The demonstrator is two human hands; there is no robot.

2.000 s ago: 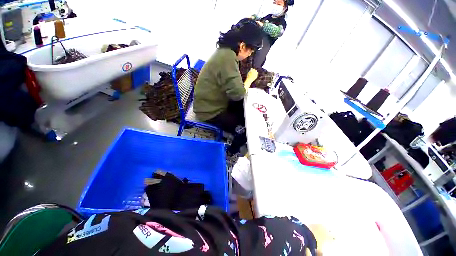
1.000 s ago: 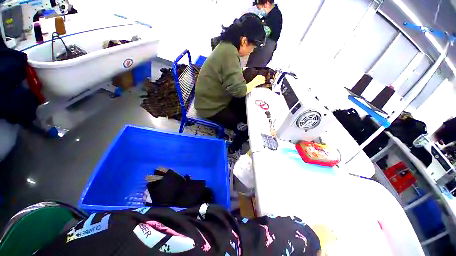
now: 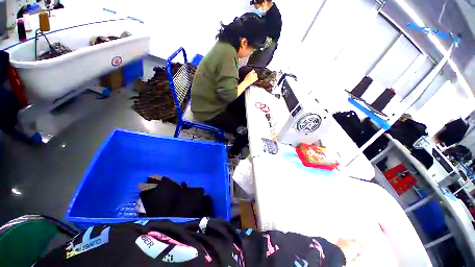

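Observation:
A black sleeve with pink, blue and white letters crosses the bottom of the view. At its end my left hand (image 3: 350, 251) shows small and washed out over the white table (image 3: 312, 203), cut by the bottom edge; its fingers and any hold are unclear. My right hand is out of the picture. A large open blue bin (image 3: 109, 172) stands nearest in front, with black cloth pieces (image 3: 174, 199) and a little beige cloth inside at its lower part.
A seated person (image 3: 221, 86) works dark patterned cloth at a white sewing machine (image 3: 307, 117); another person stands behind. A red tray (image 3: 317, 156) lies by the machine. A green chair back (image 3: 31, 242) is at lower left, a white trough (image 3: 78, 62) upper left.
The whole scene has shifted slightly left in view. The sleeve end and my left hand show slightly further right. The standing person has straightened up since the earliest frame.

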